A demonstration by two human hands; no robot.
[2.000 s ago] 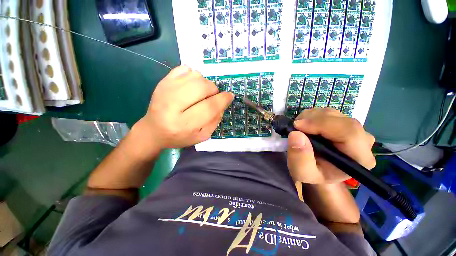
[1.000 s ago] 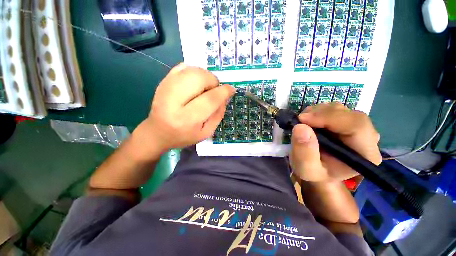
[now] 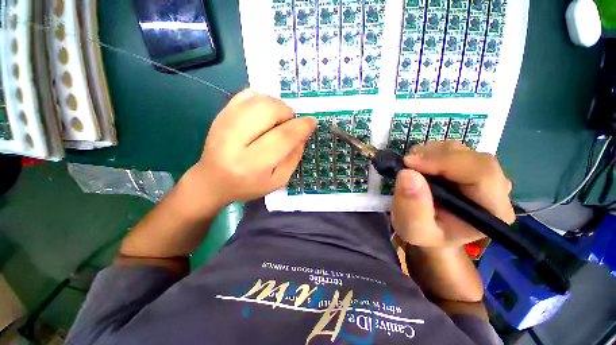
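Observation:
A white tray [image 3: 386,104] lies flat in front of me with green PCB panels set in it. My left hand [image 3: 253,147] pinches the thin solder wire [image 3: 162,65] over the near left panel [image 3: 341,158]; the wire runs off to the upper left. My right hand [image 3: 456,192] holds the black soldering iron [image 3: 466,210] like a pen. Its metal tip points left and rests at or just above the upper part of that panel, close to my left fingertips. Whether the tip touches the board cannot be told. My right hand covers part of the near right panel.
A black smartphone [image 3: 177,32] lies left of the tray. Stacked trays with round holes [image 3: 66,81] stand at the far left, with a clear plastic bag [image 3: 121,180] below them. A white cap [image 3: 583,22] is at the upper right. A blue box [image 3: 527,283] and cables are at the lower right.
The tray and panels show slightly lower in view than two seconds ago. Both hands keep their holds, and the iron tip has shifted only slightly.

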